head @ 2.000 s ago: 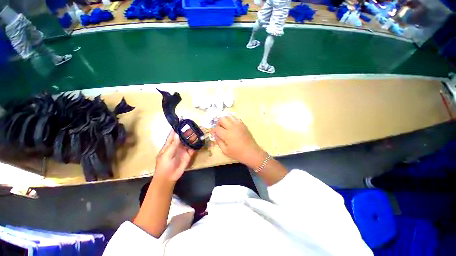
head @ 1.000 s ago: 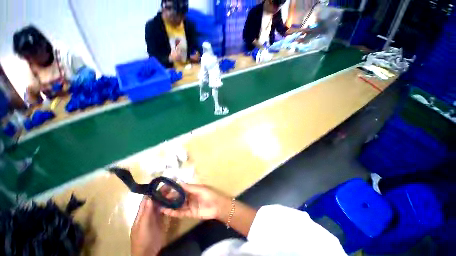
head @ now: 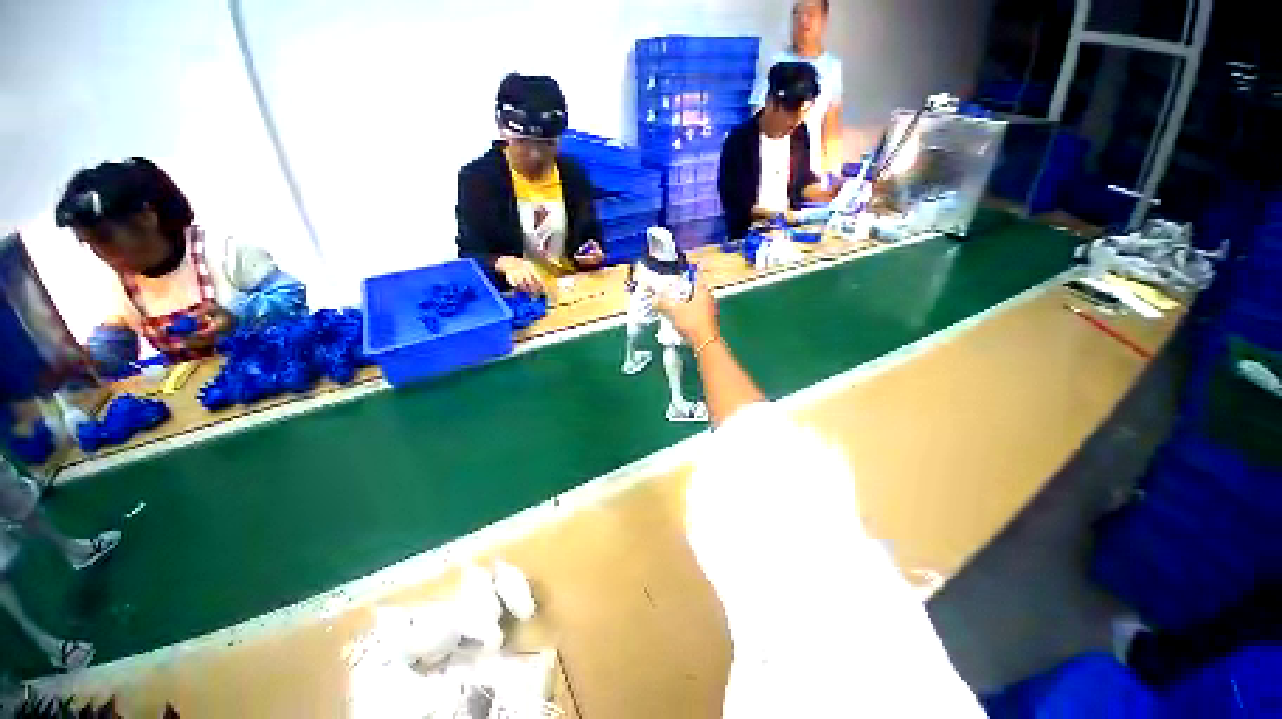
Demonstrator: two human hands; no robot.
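Observation:
A pale figurine lower body (head: 675, 368) stands on the green belt ahead of me. A black moulded part (head: 665, 264) shows as a dark band around its top. My right hand (head: 689, 309) reaches across the belt, with its fingers against the figurine's upper part and the black part. The fingers are small and partly blurred. My left hand is out of the picture. White bottles (head: 509, 590) and pale loose items stand on the near bench at lower centre, washed out by glare. The tips of the black parts pile (head: 92, 709) show at the bottom left edge.
Several people sit or stand across the belt (head: 338, 471). A blue bin (head: 439, 320) and blue clumps (head: 288, 354) lie on the opposite bench. More pale figurine legs (head: 56, 548) are at far left. Grey-white parts (head: 1153, 256) lie at the near bench's far right end. Blue stools are at lower right.
The view has lifted and turned. My right hand has moved from in front of me out to the figurine with the black part. My left hand has left the picture.

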